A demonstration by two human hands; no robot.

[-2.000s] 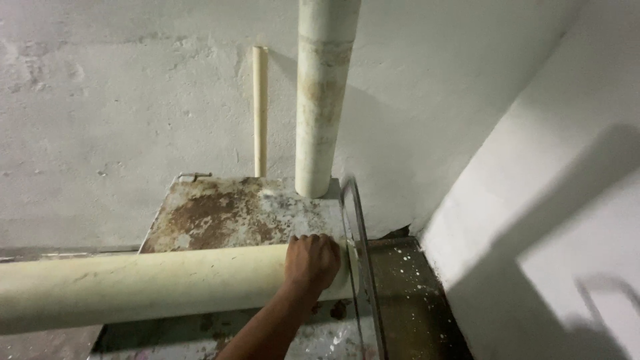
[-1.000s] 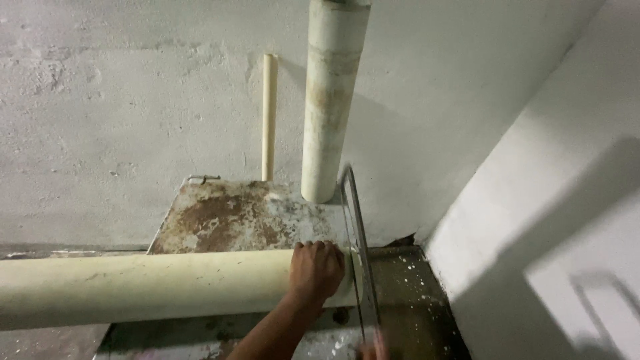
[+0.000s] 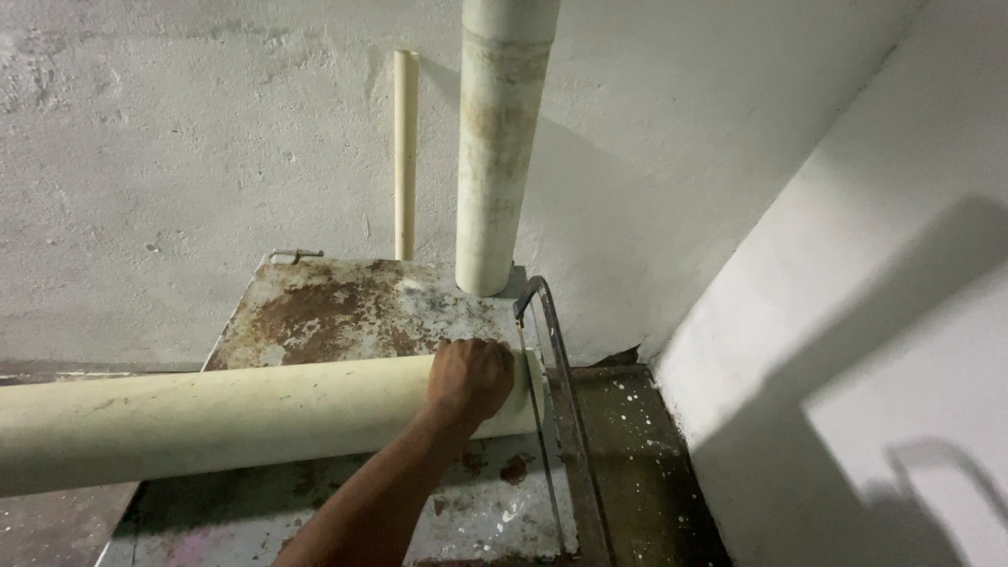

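Observation:
A thick cream plastic pipe (image 3: 236,409) lies across a rusty metal-topped stand (image 3: 331,307). My left hand (image 3: 471,382) grips the pipe from above, close to its right end. Just right of that hand, the blade of a hacksaw (image 3: 579,425) crosses the pipe's end; its dark curved frame runs down past the bottom edge of the view. The saw's handle is out of sight, and so is my right hand. Whether the blade sits in a cut cannot be told.
An upright thick pipe (image 3: 504,157) stands at the stand's back edge. A thin cream pipe (image 3: 405,157) is upright against the rough back wall. The white side wall (image 3: 787,354) bears shadows, and paint-spotted dark floor (image 3: 638,457) lies between it and the stand.
The hacksaw has shifted along its length, away from me between the first two frames and then back toward me. My right hand, partly visible at the bottom one second ago, has left the view.

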